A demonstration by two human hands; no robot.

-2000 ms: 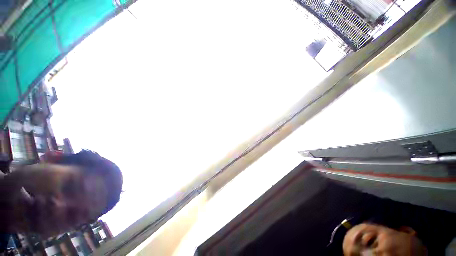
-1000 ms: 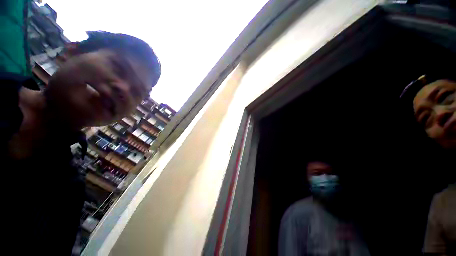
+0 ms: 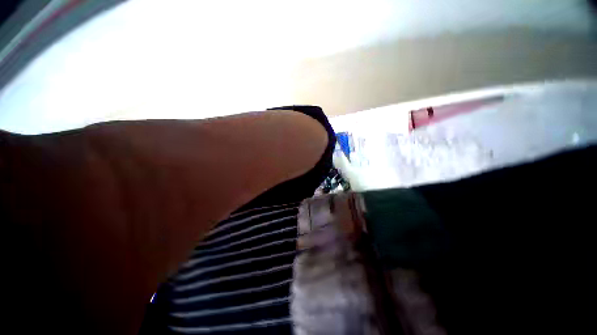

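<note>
The picture is strongly blurred. A large stretch of bare skin [image 3: 196,163] comes in from the left, very close, and ends in a dark cloth edge near the middle. I cannot tell which body part it is or whose. Dark cloth with thin pale stripes [image 3: 235,268] lies just below it. Neither of my hands can be made out, and no held object shows.
A pale wall or surface [image 3: 452,65] fills the top. A reddish, elongated thing [image 3: 429,118] and a small blue patch [image 3: 343,142] show beyond the skin. A blurred greyish strip [image 3: 327,281] runs down the lower middle. A dark mass [image 3: 524,255] fills the lower right.
The view has swung away from the doorway, the sky and the people's faces. Bare skin, striped cloth and a dark mass now fill much of the picture.
</note>
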